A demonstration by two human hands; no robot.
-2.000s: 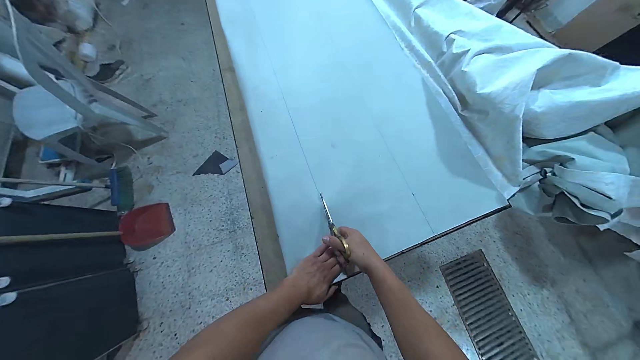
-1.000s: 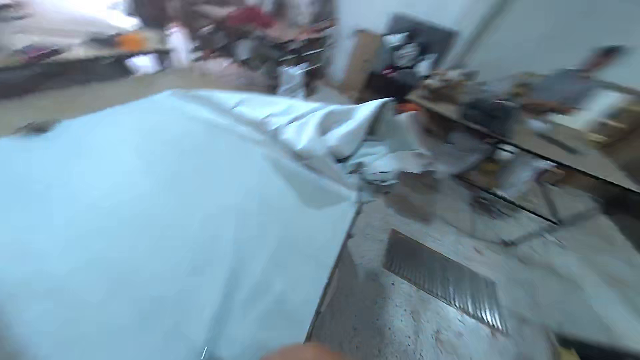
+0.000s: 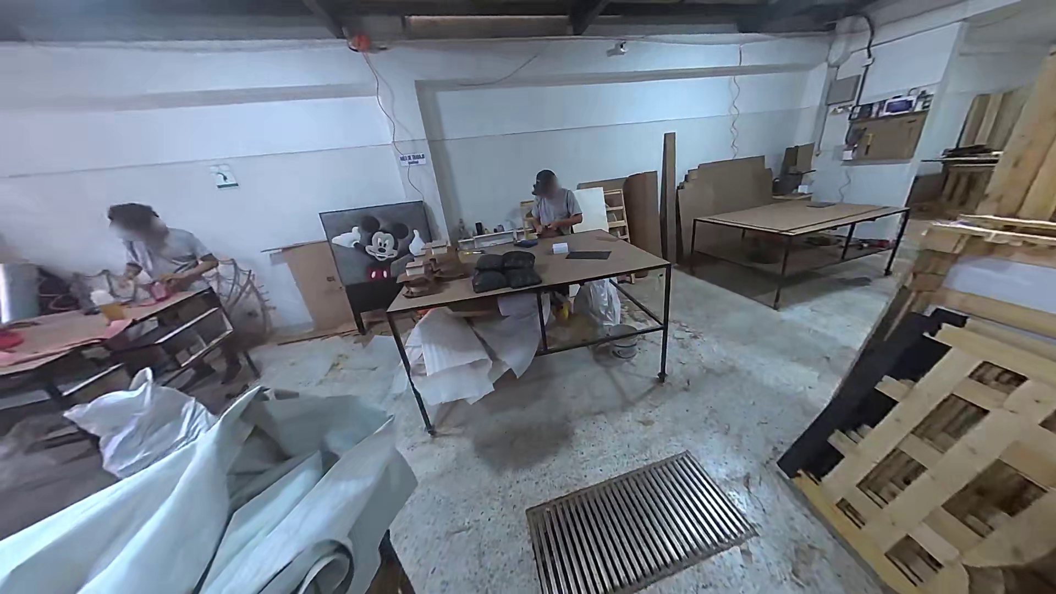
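Observation:
Neither my left hand nor my right hand shows in the head view now, and the scissors are out of view too. Pale blue-green sheet material point(image 3: 305, 487) lies bunched and folded at the lower left, with a rolled end hanging over a dark edge. A white plastic bag point(image 3: 148, 425) rests just behind it.
A metal floor grate point(image 3: 639, 524) lies at the lower centre. Beyond it stands a metal-framed worktable point(image 3: 635, 257) with dark bundles, a person point(image 3: 557, 202) behind it. Another person point(image 3: 165, 247) is at a left bench. Wooden frames point(image 3: 932, 429) lean at right; a second table point(image 3: 808, 216) stands farther back.
The view has swung up and to the right, across the room. My hands, seen at the scissors on the marked sheet two seconds ago, have left the view.

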